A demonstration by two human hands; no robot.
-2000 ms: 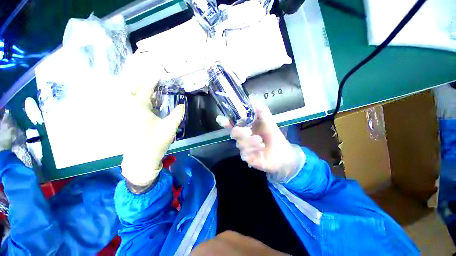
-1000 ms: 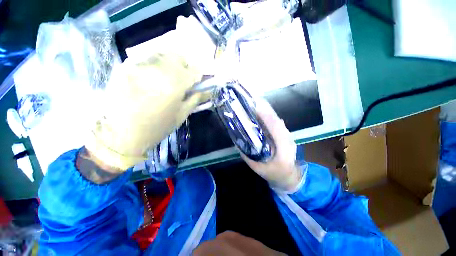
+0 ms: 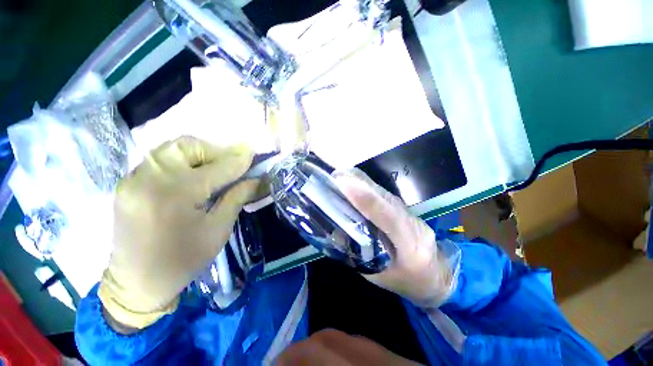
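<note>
A multi-armed lamp body (image 3: pixel 288 118) lies over white wrap (image 3: pixel 379 104). Its clear oval heads point to the upper left (image 3: pixel 222 43) and lower right (image 3: pixel 326 214). Another clear oval head (image 3: pixel 233 268) hangs below my left hand, over the bench edge. My left hand (image 3: pixel 175 214), in a cream-yellow glove, pinches a thin pale arm or band beside the lower-right head's joint. My right hand (image 3: pixel 404 250), in a see-through glove, holds the lower-right head from its right side. The fingers under that head are hidden.
The black mat (image 3: pixel 429 168) lies under the wrap. A crumpled clear plastic bag (image 3: pixel 93 132) and small white pieces (image 3: pixel 56 286) are at left. A black cord (image 3: pixel 573 149) crosses at right above an open cardboard box (image 3: pixel 608 229). A red crate (image 3: pixel 21 329) is at lower left.
The lamp has turned and shifted left and down in view. My left hand has moved from the lower-left head to the thin arm by the joint. My right hand keeps hold of its head.
</note>
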